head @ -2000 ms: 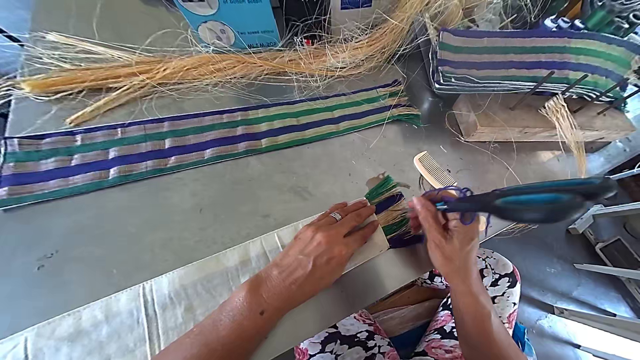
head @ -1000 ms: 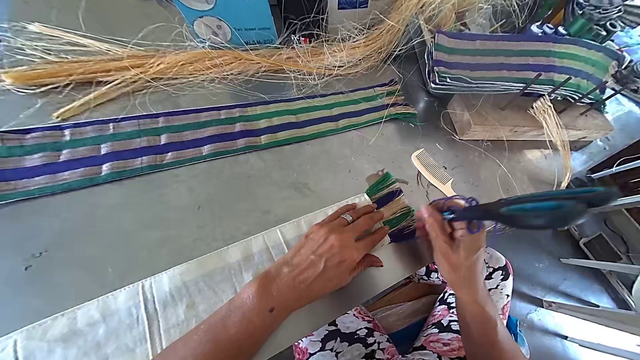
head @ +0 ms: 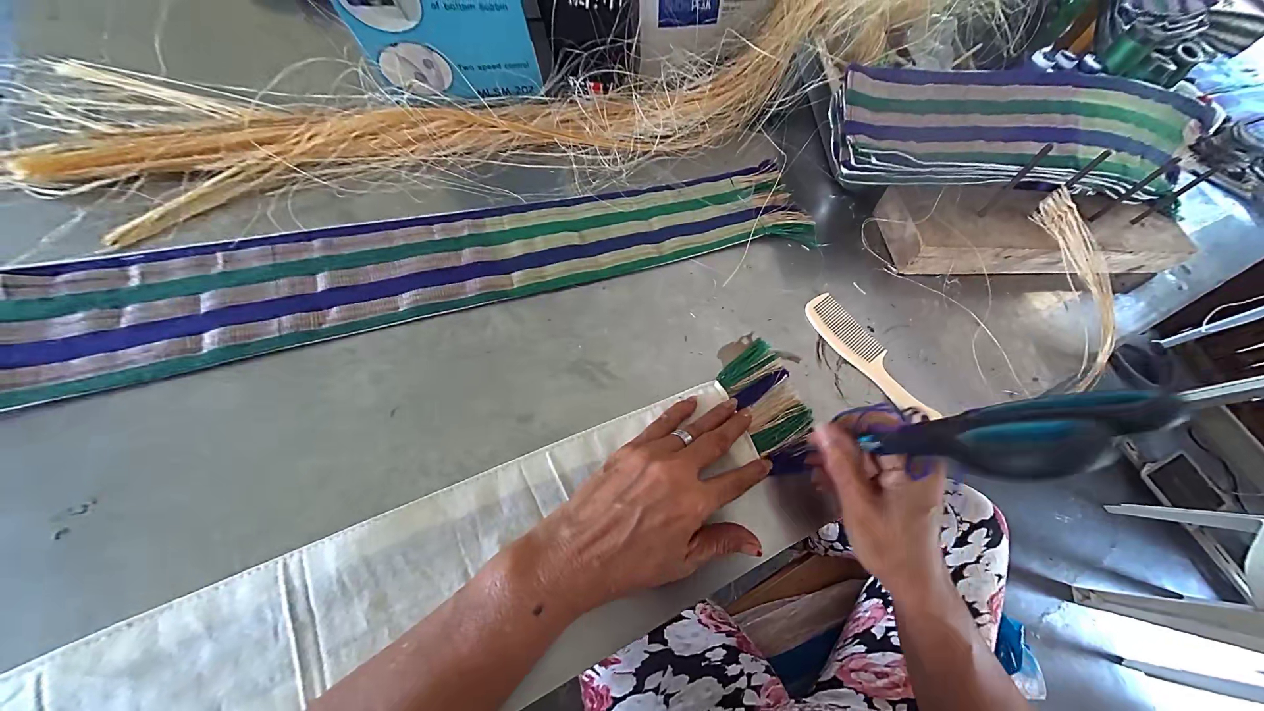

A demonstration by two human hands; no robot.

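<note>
My left hand (head: pixel 652 504) lies flat on the end of a cream cloth strip (head: pixel 395 553), fingers spread beside its fringe of green, purple and straw-coloured fibres (head: pixel 775 410). Just right of the fringe, my right hand (head: pixel 884 494) grips scissors (head: pixel 1027 434) with dark handles, which stick out to the right; their blades are hidden. Purple threads (head: pixel 923 454) hang about its fingers. A pale comb (head: pixel 859 346) lies above my right hand. Farther up, a striped woven strip (head: pixel 395 281) in purple, green and beige lies with its fringed end toward the right.
A bundle of raw fibres (head: pixel 395 133) runs across the back, before a blue printed box (head: pixel 444 44). At the back right, folded striped cloth (head: pixel 1007 118) stands behind a wooden block (head: pixel 1037 237) with metal pins. Thread spools (head: pixel 1136 59) are beyond it. Metal bars are at right.
My left hand's thumb has spread away from its fingers, while the hand stays on the cloth end. My right hand remains beside the fringe with the dark-handled tool.
</note>
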